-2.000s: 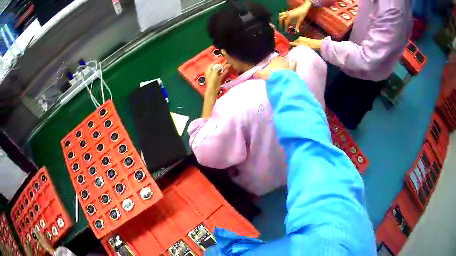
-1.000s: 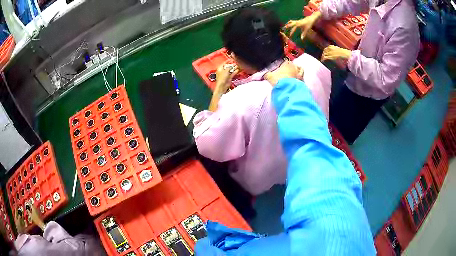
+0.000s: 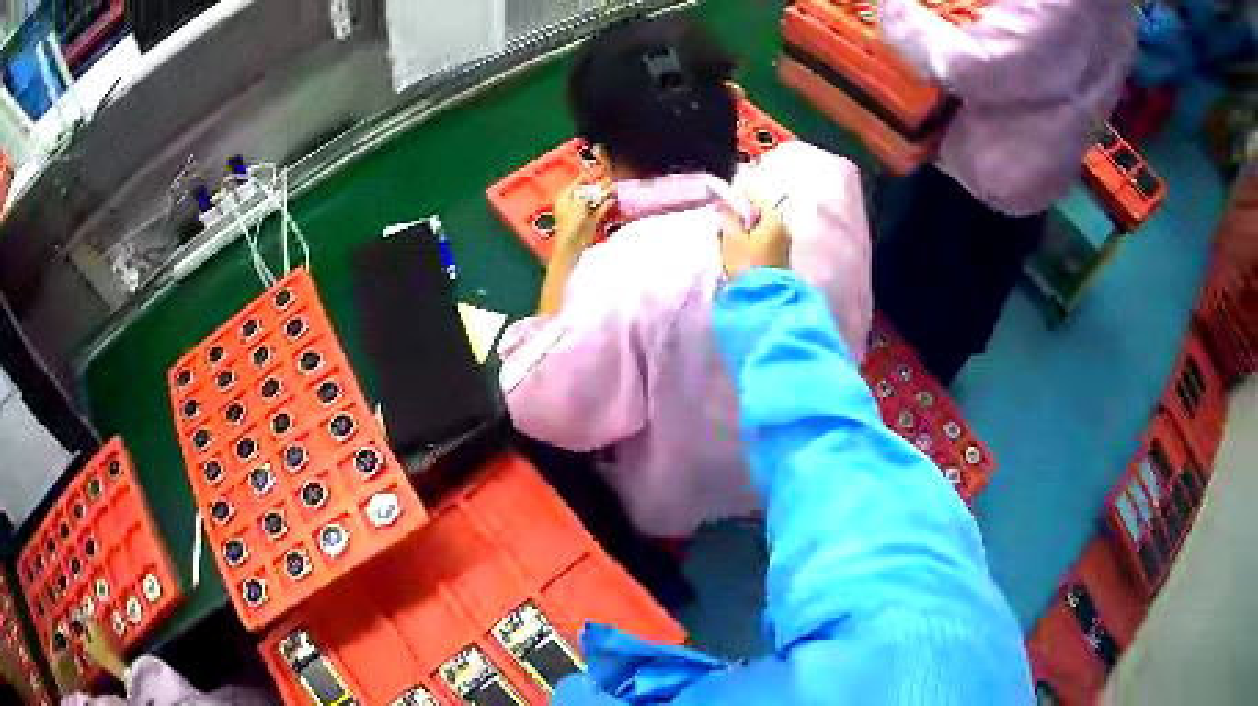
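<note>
My right hand (image 3: 755, 241) reaches forward in a blue sleeve to the upper back of a seated person in a pink smock. Its fingers pinch the smock's pink collar (image 3: 672, 196) behind the neck. My left hand is not in view; a bunched blue sleeve (image 3: 642, 665) shows at the bottom, over the corner of a red-orange phone tray (image 3: 476, 552). Several open-backed phones (image 3: 531, 641) lie in the tray's near pockets, some cut off by the lower edge. The far pockets hold nothing.
Trays of round parts (image 3: 283, 441) lie on the green bench (image 3: 455, 131) beside a black slab (image 3: 421, 338). Another person in pink (image 3: 1028, 104) stands at upper right, near stacked trays (image 3: 855, 90). More trays line the right edge over blue floor.
My right hand has gone from lying on the person's neck and shoulder to pinching the collar, which is now raised. The standing person has shifted and their hands no longer show.
</note>
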